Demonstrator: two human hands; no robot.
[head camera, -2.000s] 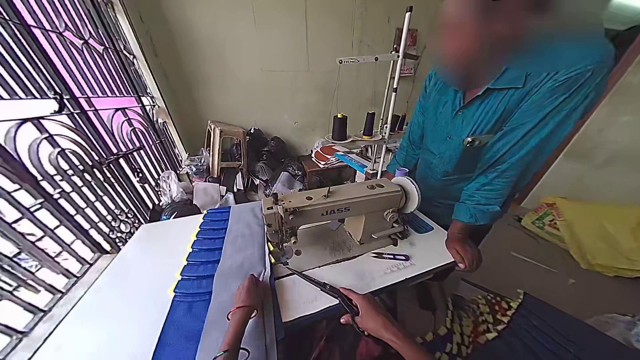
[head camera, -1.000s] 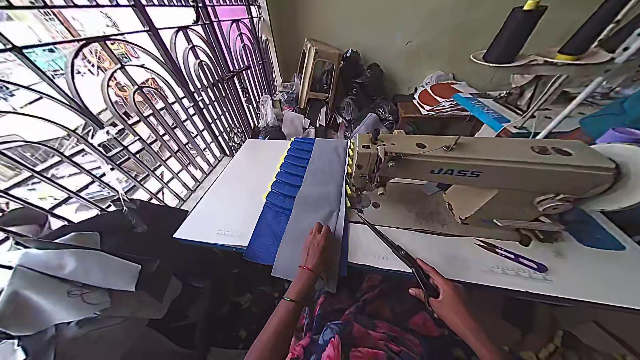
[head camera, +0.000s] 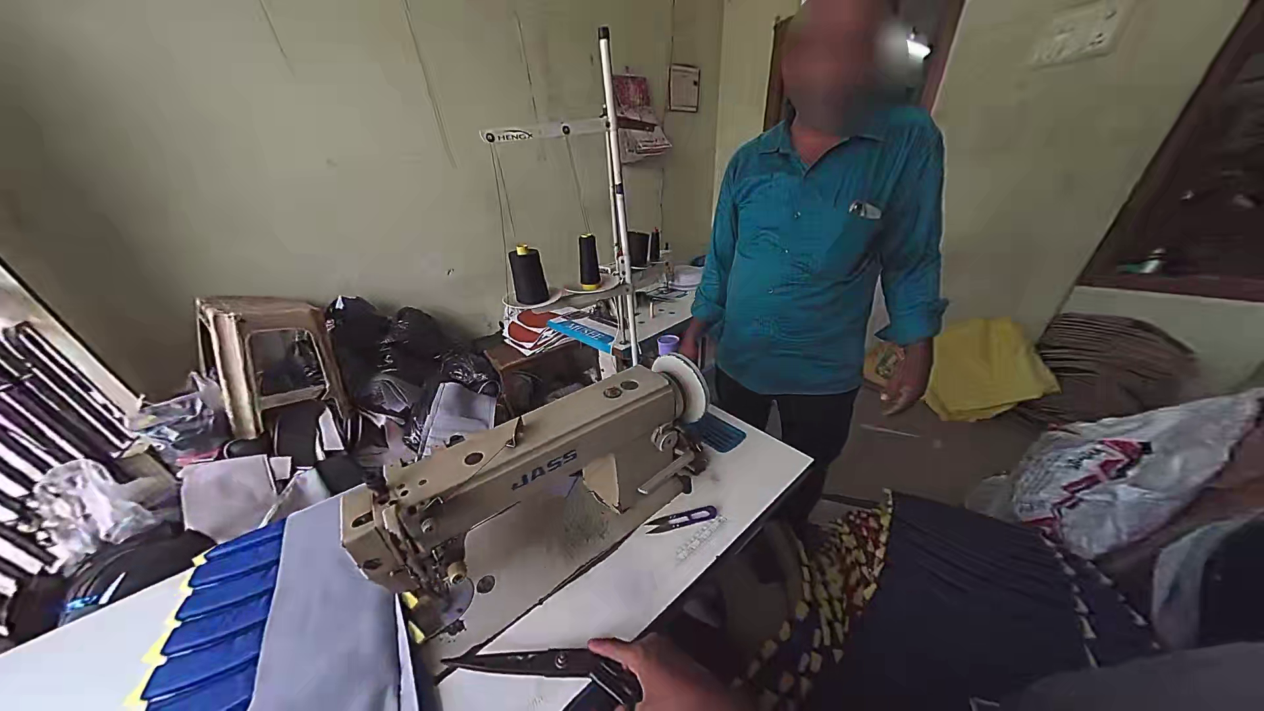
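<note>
At the bottom centre, my right hand (head camera: 671, 676) is closed on black-handled scissors (head camera: 543, 662), whose tips lie near the sewing machine's needle area. My left hand is out of the frame. The beige Jass sewing machine (head camera: 553, 434) stands on a white table (head camera: 691, 573). Grey fabric (head camera: 321, 602) lies left of its needle, over or beside blue pleated fabric (head camera: 217, 617) with yellow edges. Purple-handled thread snips (head camera: 683, 518) rest on the table to the right of the machine's bed.
A person in a teal shirt (head camera: 820, 257) stands beyond the table's right end. Behind the machine are a thread stand (head camera: 617, 197) with black thread cones (head camera: 528, 275), a stool (head camera: 262, 316) and black plastic bags (head camera: 395, 341). Dark cloth (head camera: 958, 602) hangs or lies at the lower right.
The view has swung up and right since one second ago, so my left hand is out of frame. The standing person's hand was on the table's edge two seconds ago and now hangs beside the body.
</note>
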